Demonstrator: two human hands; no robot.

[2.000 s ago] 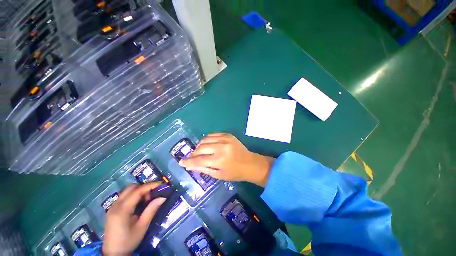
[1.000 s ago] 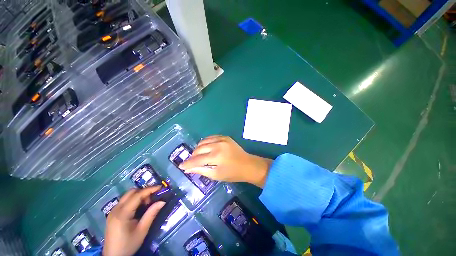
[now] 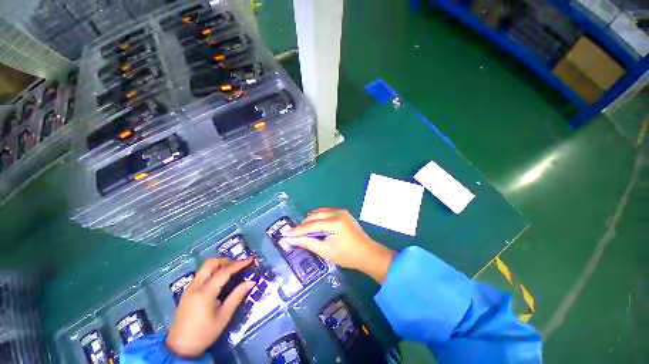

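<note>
A clear blister tray (image 3: 158,279) holds black handheld devices in two rows of pockets. My right hand (image 3: 343,242) is over the upper part of the device (image 3: 306,261) in the top pocket. Its fingertips are pinched on a slim dark tool (image 3: 313,234), tip near the device's white label. My left hand (image 3: 206,306) is over the neighbouring pocket, thumb and forefinger apart around a dark, shiny piece (image 3: 254,293). Whether they grip it is unclear. The device (image 3: 233,246) there is partly hidden by this hand.
Tall stacked blister trays (image 3: 213,192) with devices stand behind, beside a white post (image 3: 319,71). A white square sheet (image 3: 392,205) and a narrow white card (image 3: 444,187) lie right on the green mat (image 3: 455,242). A blue rack (image 3: 526,64) stands beyond.
The camera view has shifted, so the scene sits lower and further right. More of the top device's lower part shows below my right hand. The dark piece by my left hand shows more clearly.
</note>
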